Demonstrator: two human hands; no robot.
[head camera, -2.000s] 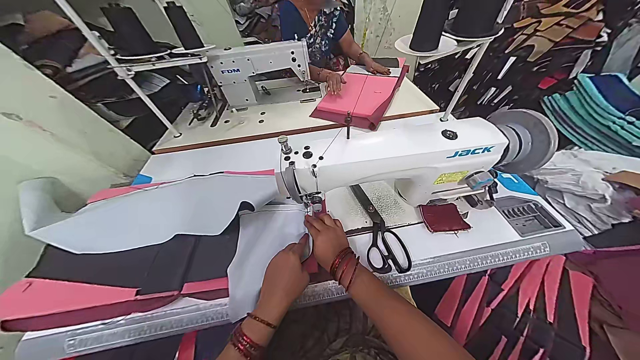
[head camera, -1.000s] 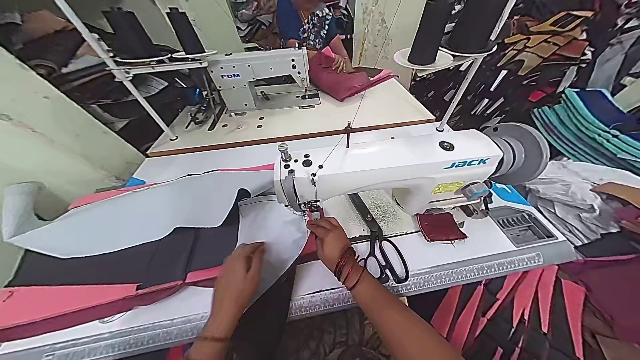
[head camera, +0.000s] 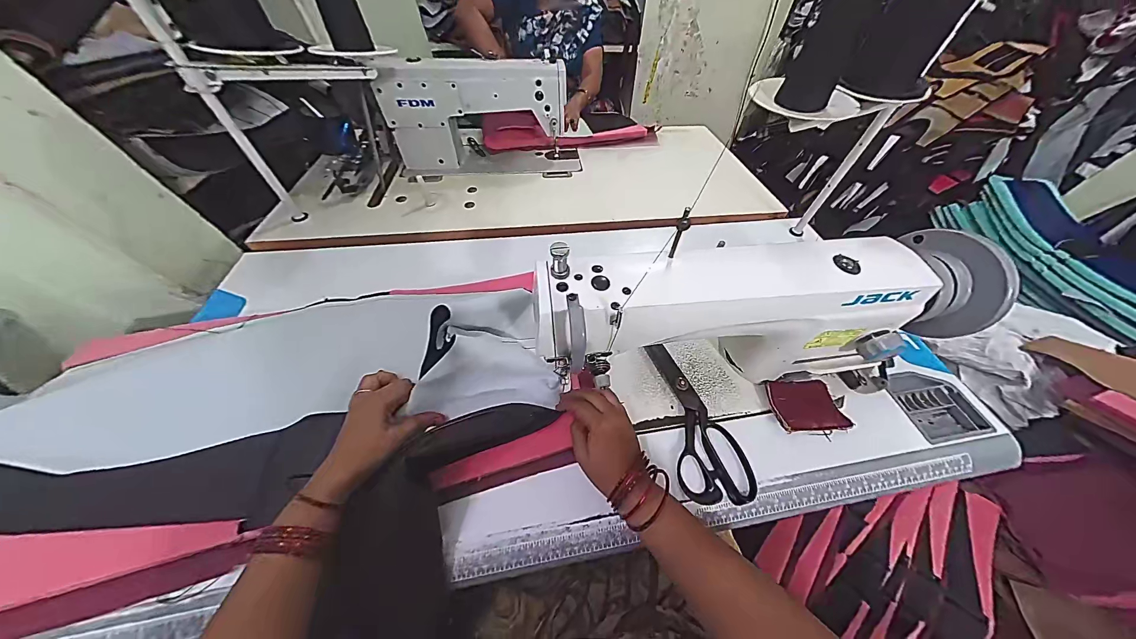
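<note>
A white Jack sewing machine (head camera: 754, 284) stands on the white worktable, its needle area over layered fabric. My left hand (head camera: 380, 426) pinches the pale grey fabric (head camera: 488, 373) left of the needle, where a fold of black fabric (head camera: 390, 532) hangs down over the table edge. Just below the presser foot, my right hand (head camera: 603, 435) has its fingertips on the edge of the pink fabric (head camera: 515, 448). The long pale grey piece spreads to the left over black, pink and maroon pieces. Black-handled scissors (head camera: 710, 453) lie right of my right hand.
A maroon fabric square (head camera: 808, 406) lies below the machine arm. Behind stands an FDM sewing machine (head camera: 470, 106), where a person works on pink and black fabric. Thread cones (head camera: 808, 62) rise at the back. Fabric pieces (head camera: 879, 550) are heaped beyond the front edge; another arm shows at far right.
My left hand now holds fabric it was resting near a second ago, and a black fold has come up beside the needle. Across the table, the other person's pink fabric has moved under their machine.
</note>
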